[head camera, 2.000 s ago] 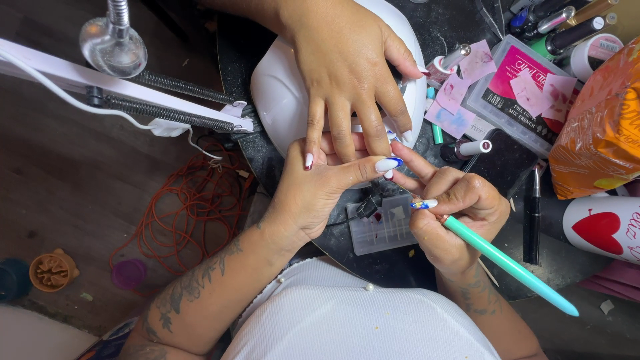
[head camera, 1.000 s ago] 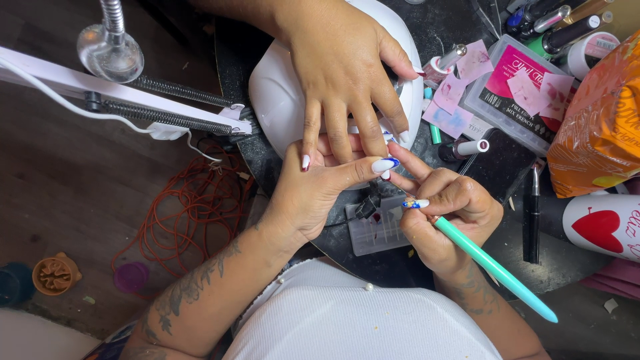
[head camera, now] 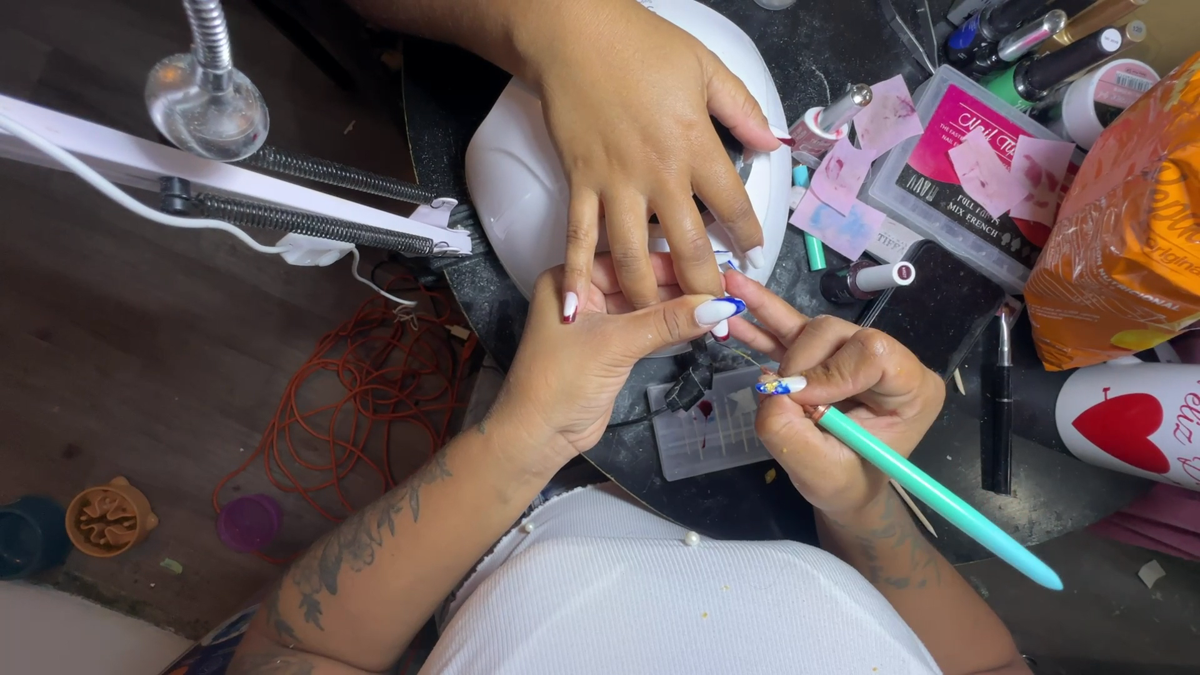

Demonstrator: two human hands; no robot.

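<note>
My left hand (head camera: 609, 347) holds a finger of another person's hand (head camera: 647, 159), my thumb lying over the fingertip and my other fingers beneath. That person's hand rests palm down over a white nail lamp (head camera: 516, 169); its nails are white, several with dark red tips. In my right hand (head camera: 844, 403) is a thin nail-art brush with a green-to-blue handle (head camera: 937, 497), pinched between thumb and index finger. Its fine tip points toward the held finger's nail; whether they touch cannot be told. A clear plastic case (head camera: 708, 441) lies below, between my hands.
A nail tip box (head camera: 966, 178), stained pink paper squares (head camera: 839, 175), nail polish bottles (head camera: 867, 278) and an orange package (head camera: 1125, 225) crowd the right side. A black-handled brush (head camera: 1001, 403) lies there too. At left are a lamp arm (head camera: 309, 202) and an orange cord (head camera: 356, 403) on the floor.
My right hand has shifted slightly, and the brush handle has changed its angle a little. My left hand keeps its hold on the other person's finger.
</note>
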